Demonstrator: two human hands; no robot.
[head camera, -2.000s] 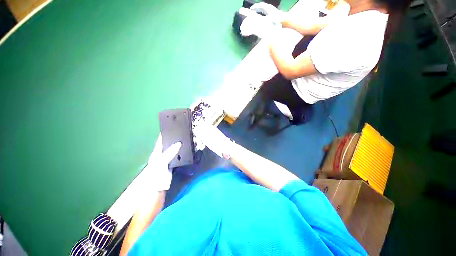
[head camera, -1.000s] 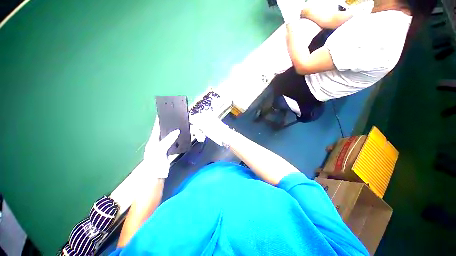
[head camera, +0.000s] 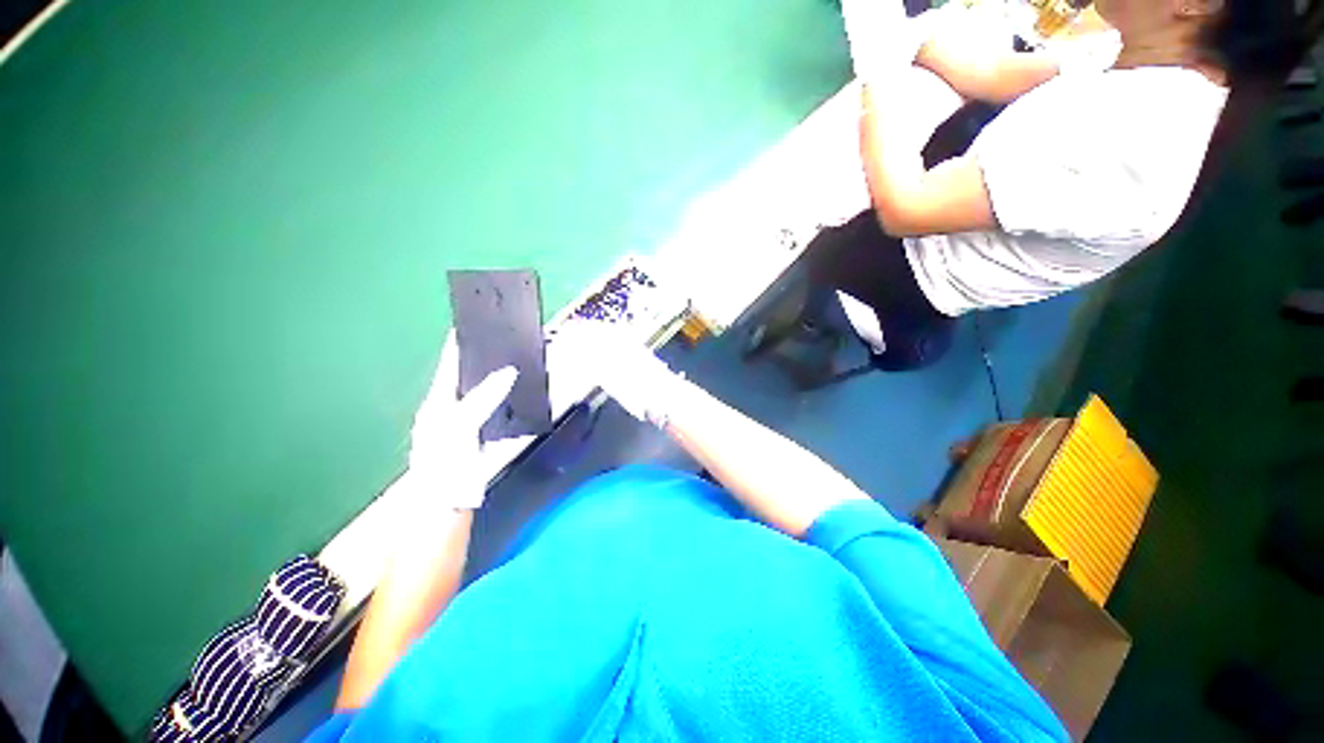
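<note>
A dark flat-faced housing (head camera: 498, 341) with a few small holes is held upright over the edge of the green belt. My left hand (head camera: 458, 436), in a white glove, grips its lower left part, thumb across its face. My right hand (head camera: 593, 360), also gloved in white, is at the housing's right side, beside the tray; its fingers are washed out by glare, so whether they hold a piece cannot be told. Small dark fittings (head camera: 613, 298) lie in a pale tray just beyond my right hand.
A co-worker in white (head camera: 1082, 160) sits at the upper right by the pale ledge (head camera: 748, 218). A striped bundle (head camera: 259, 653) lies at the near left. Cartons (head camera: 1016, 610) and a yellow ribbed sheet (head camera: 1092, 501) stand at the right.
The housing and my left hand have moved slightly up and left in the picture. More of the fittings pile shows. The co-worker's hands have moved away from the dark object they were on.
</note>
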